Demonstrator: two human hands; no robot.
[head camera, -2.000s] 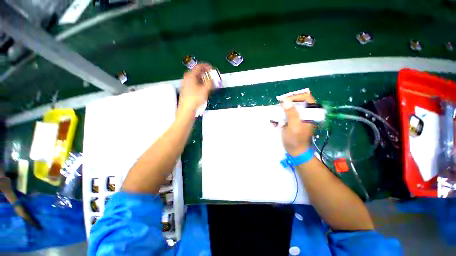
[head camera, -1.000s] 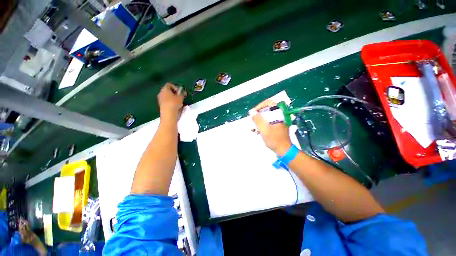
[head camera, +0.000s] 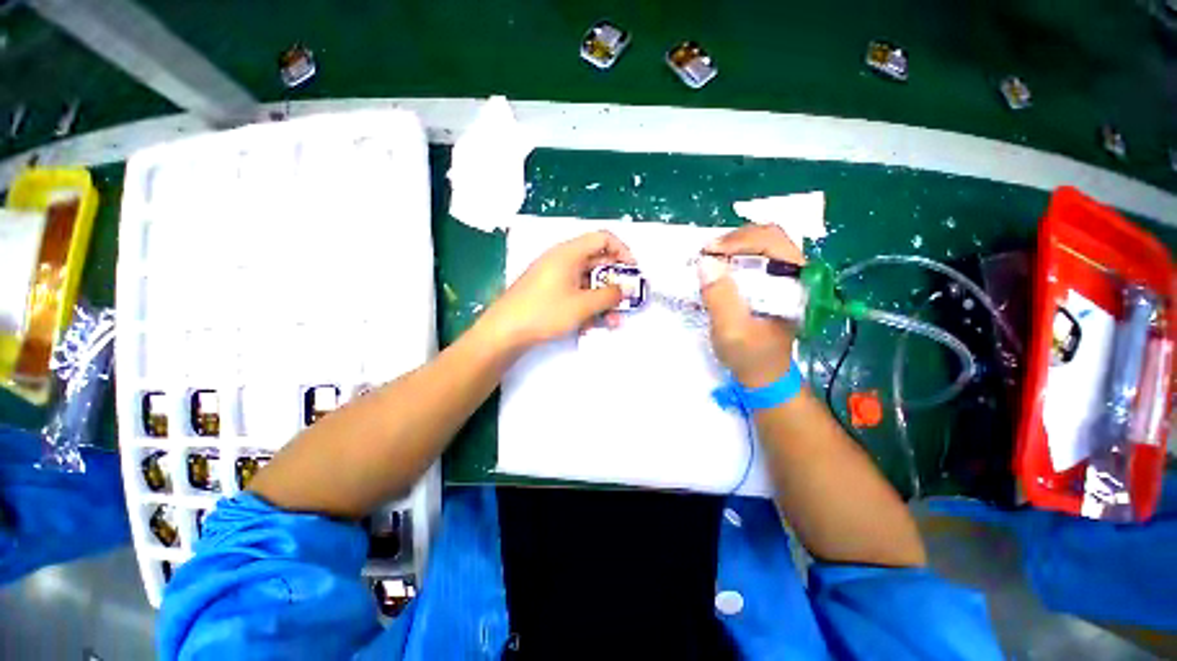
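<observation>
My left hand (head camera: 577, 287) holds a small electronic module (head camera: 620, 285) by its edges above the white work paper (head camera: 607, 426). My right hand (head camera: 749, 310) grips the dispensing syringe (head camera: 764, 287) like a pen, roughly level, its tip end towards the module. The fine tip is hard to make out against the paper. The green adapter head (head camera: 818, 300) is at the syringe's rear, with a clear air hose (head camera: 923, 329) running right. A blue wrist strap (head camera: 772, 389) is on my right wrist.
A white blister tray (head camera: 278, 258), partly filled with modules, is left, under my left forearm. Crumpled tissue (head camera: 488, 168) lies beside it. Modules (head camera: 691, 63) lie on the green belt beyond the pale rail. A red bin (head camera: 1036, 426) is right, a yellow bin (head camera: 80, 245) far left.
My left hand has come back from the belt to above the paper, now with a module in its fingertips. My right hand still holds the syringe. The camera view has turned and shifted.
</observation>
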